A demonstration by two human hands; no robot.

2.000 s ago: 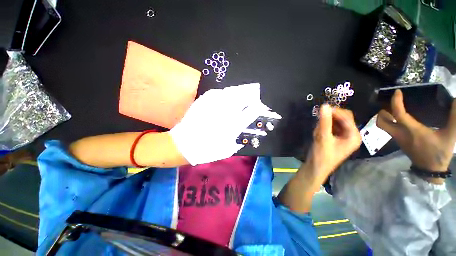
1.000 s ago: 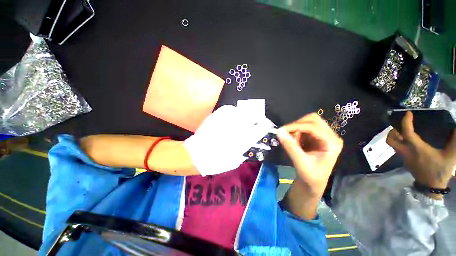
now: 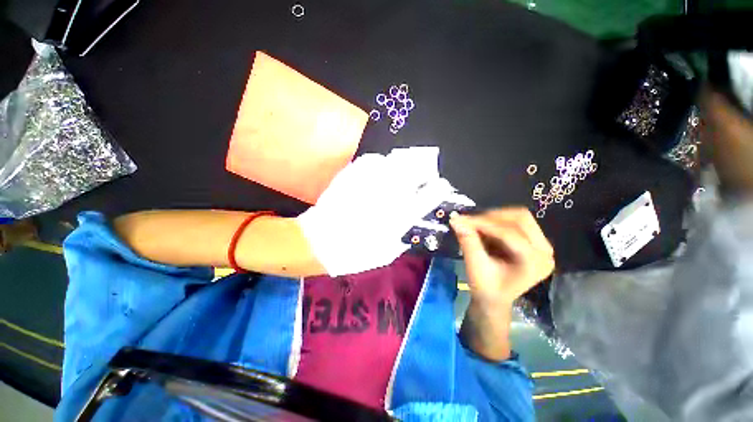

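My left hand (image 3: 363, 210), in a white glove, holds small dark brackets (image 3: 429, 229) with round holes and shiny round parts on them. My right hand (image 3: 505, 247) is bare. Its thumb and index finger are pinched together at the upper bracket's right end. Whether a tiny part is between the fingertips is hidden. Small open rings (image 3: 395, 107) lie in a loose pile beyond my left hand. More rings (image 3: 570, 177) lie scattered to the right.
An orange foam sheet (image 3: 293, 128) lies left of centre on the black mat. A clear bag of hardware (image 3: 62, 140) is at far left. Hardware bins (image 3: 646, 103) and a white plate (image 3: 631, 229) are at right. A neighbour's grey sleeve (image 3: 652, 330) and raised arm fill the right edge.
My right hand has moved left from near the right rings to the bracket in my gloved hand. The neighbour's arm has moved up over the bins, and their dark panel is out of sight.
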